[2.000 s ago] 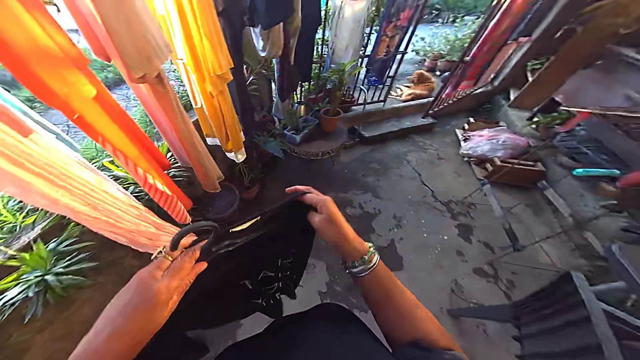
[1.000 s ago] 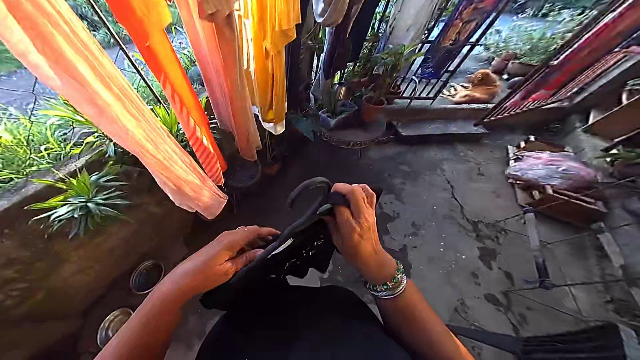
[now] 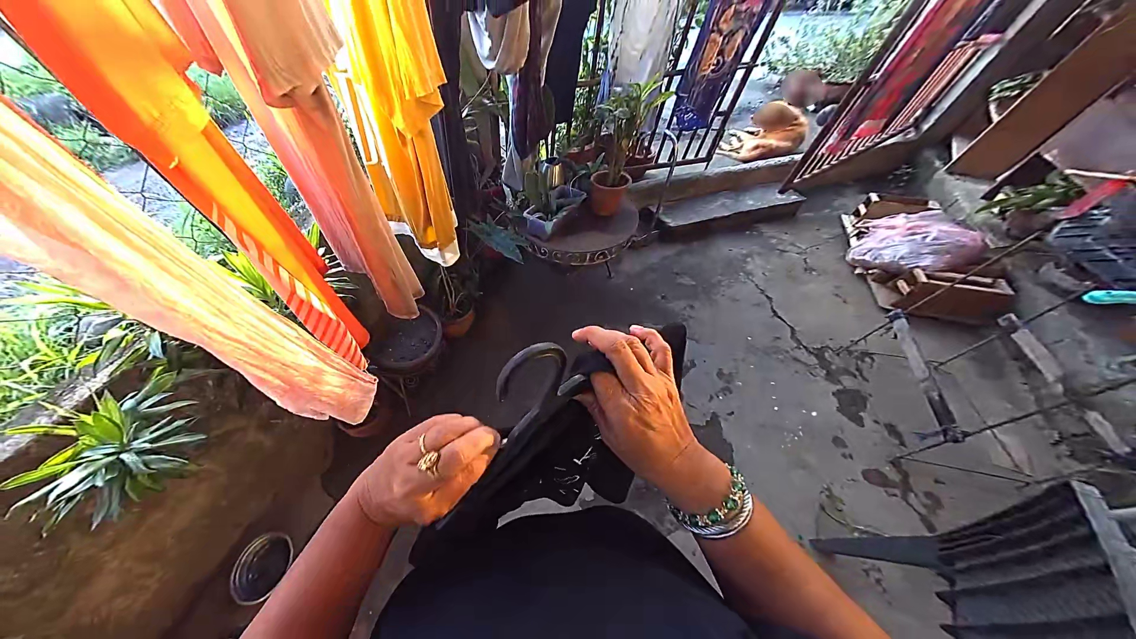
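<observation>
A black garment with light print (image 3: 564, 461) hangs from a dark hanger (image 3: 532, 377), whose curved hook stands up between my hands. My left hand (image 3: 435, 470), with rings on a finger, pinches the cloth's left edge below the hook. My right hand (image 3: 635, 390) grips the garment and the hanger's right arm, with its fingertips on the cloth. Bracelets (image 3: 714, 510) circle my right wrist. Orange and peach cloths (image 3: 257, 311) and a yellow one (image 3: 404, 124) hang at the upper left. The folds hide part of the hanger.
Potted plants stand on a low round table (image 3: 581, 244) by the metal fence. Beyond the gate lies a tan dog (image 3: 772, 133). A wooden crate (image 3: 958, 297) with a plastic bag is at the right, near a dark slatted chair (image 3: 1021, 568). A spiky plant (image 3: 111, 439) grows at the left.
Two seconds ago my left hand was at the hanger hook; it is now lower, on the garment's left edge. The hook stands upright between the hands.
</observation>
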